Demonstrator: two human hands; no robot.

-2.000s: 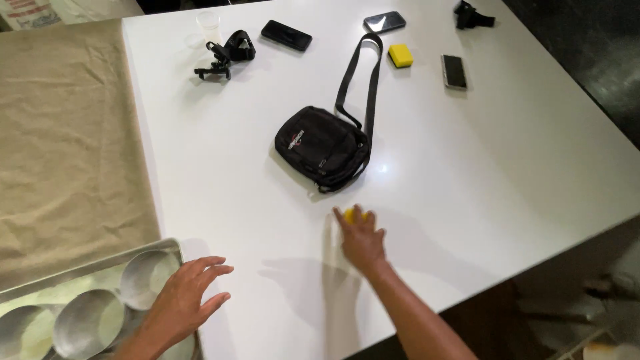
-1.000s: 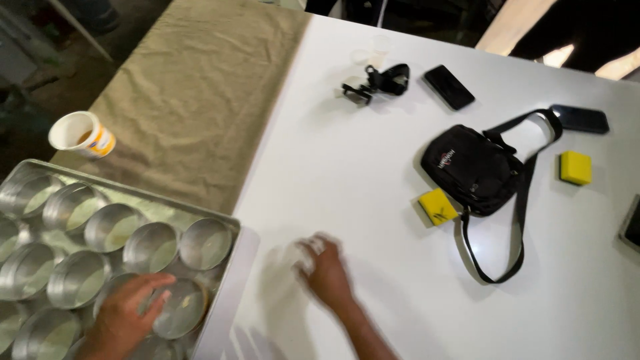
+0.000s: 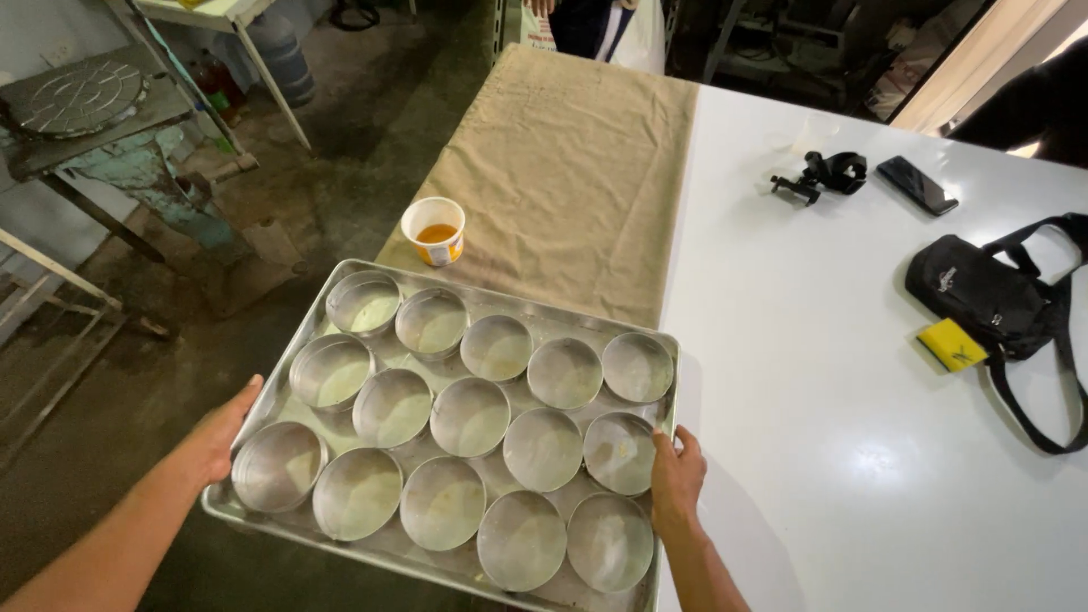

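Note:
A metal baking tray (image 3: 425, 578) carries several round metal rings or pans (image 3: 469, 416) set out in rows. My left hand (image 3: 228, 429) grips the tray's left side, thumb up near the rim. On the right side, my right hand (image 3: 678, 476) holds the rim beside the white table. The tray's far edge lies by the brown cloth (image 3: 578, 170); whether it rests on the table or is lifted cannot be told. Just beyond it stands a paper cup (image 3: 435, 231) with amber liquid.
The white tabletop (image 3: 807, 382) holds a black bag (image 3: 977, 293), a yellow block (image 3: 952, 344), a phone (image 3: 918, 185) and a black clamp-like mount (image 3: 820, 177). At left stand a worn metal stand (image 3: 110, 110) and a white-topped table (image 3: 204, 13). A person (image 3: 586, 25) is beyond the cloth.
Both hands have taken hold of the tray's sides. The yellow block that was under my right hand now lies against the bag. The view has swung left.

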